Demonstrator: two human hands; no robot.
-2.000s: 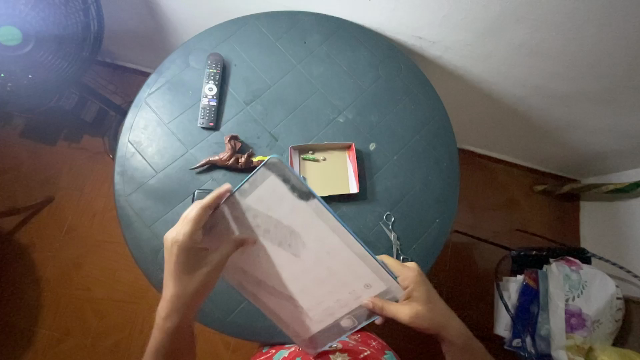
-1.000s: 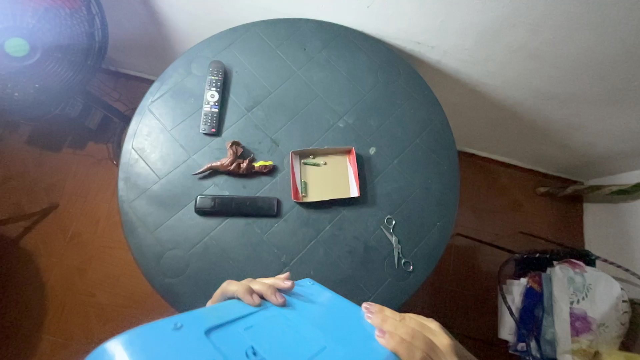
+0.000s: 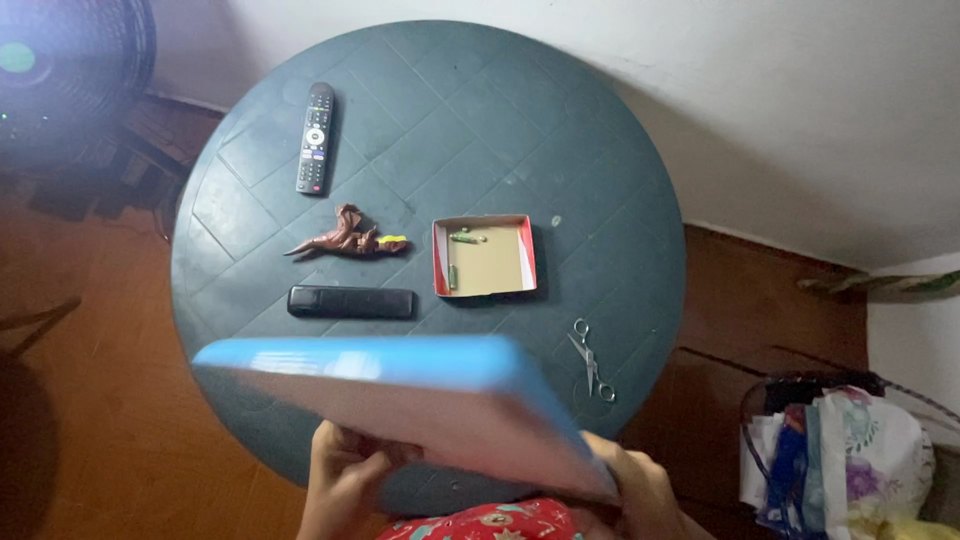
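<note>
A tablet in a blue case [image 3: 420, 364], blurred and tilted, is held above the near edge of the round table by both my hands. My left hand [image 3: 349, 469] grips it from below, the fingers partly hidden; my right hand [image 3: 634, 476] grips its right end. Beyond it on the table lie a black oblong case [image 3: 351, 301], a brown dinosaur toy [image 3: 345, 236] with a yellow part, and a black remote control [image 3: 315, 139]. An open shallow box [image 3: 487, 259] with a red rim holds several small green objects [image 3: 465, 238]. Open metal scissors [image 3: 591, 360] lie at the right.
The dark green round table [image 3: 465, 97] stands near a white wall [image 3: 787, 112]. A fan [image 3: 67, 67] is at the upper left. On the right, a wire basket [image 3: 754, 405] holds plastic bags [image 3: 862, 457]. Patterned red cloth [image 3: 487, 521] shows at the bottom edge.
My hands have turned the tablet: its screen faced up at first, then its blue back showed, and now it is seen nearly edge-on. The black oblong case, mostly covered at first, is in full view.
</note>
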